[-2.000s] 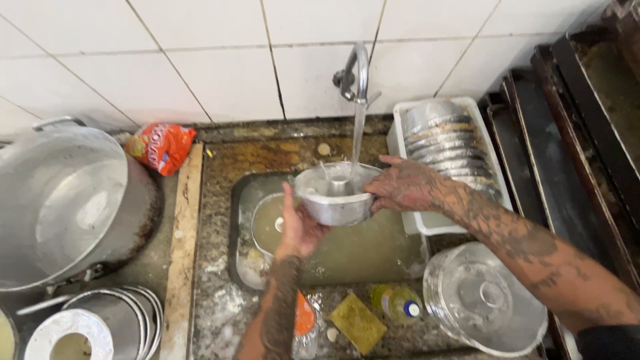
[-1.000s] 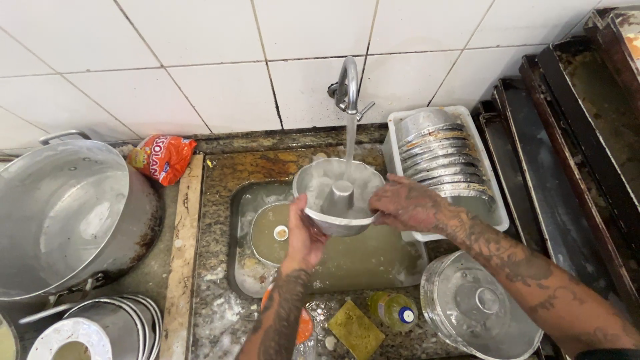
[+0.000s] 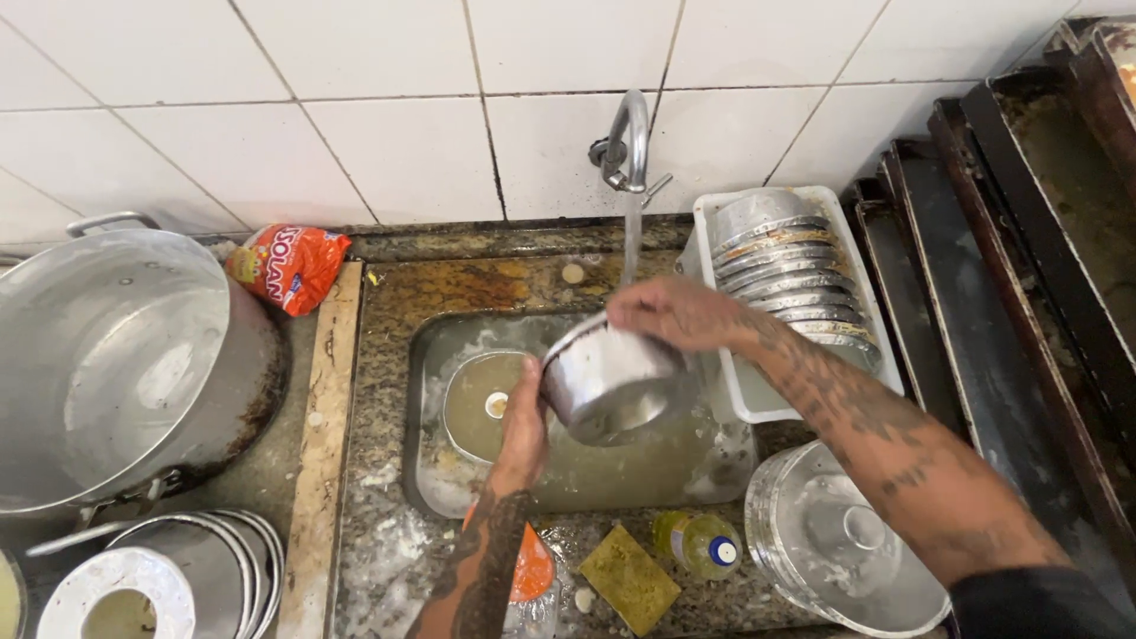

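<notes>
A metal ring cake pan (image 3: 612, 382) is tipped on its side over the sink (image 3: 426, 497), its outside turned toward me. My left hand (image 3: 524, 430) grips its left side, and my right hand (image 3: 674, 312) holds the upper rim, just below the faucet (image 3: 632, 142), whose water runs down behind that hand. Cloudy water fills the sink, and another ring pan (image 3: 475, 426) lies submerged at its left. On the near counter edge are a yellow sponge (image 3: 630, 581), a bottle of yellow liquid (image 3: 697, 544) and an orange object (image 3: 532, 568) partly behind my left forearm.
Right of the sink, a white plastic bin (image 3: 754, 413) holds several metal pans, with stacked ring pans (image 3: 852, 532) nearer me. Dark baking trays (image 3: 976, 284) lean at far right. A large aluminium pot (image 3: 115, 355), an orange packet (image 3: 293, 266) and more ring pans (image 3: 177, 577) stand left.
The ring pan, upright with its opening up under the water stream a second ago, is now tipped over with its outside showing. Both hands still hold it.
</notes>
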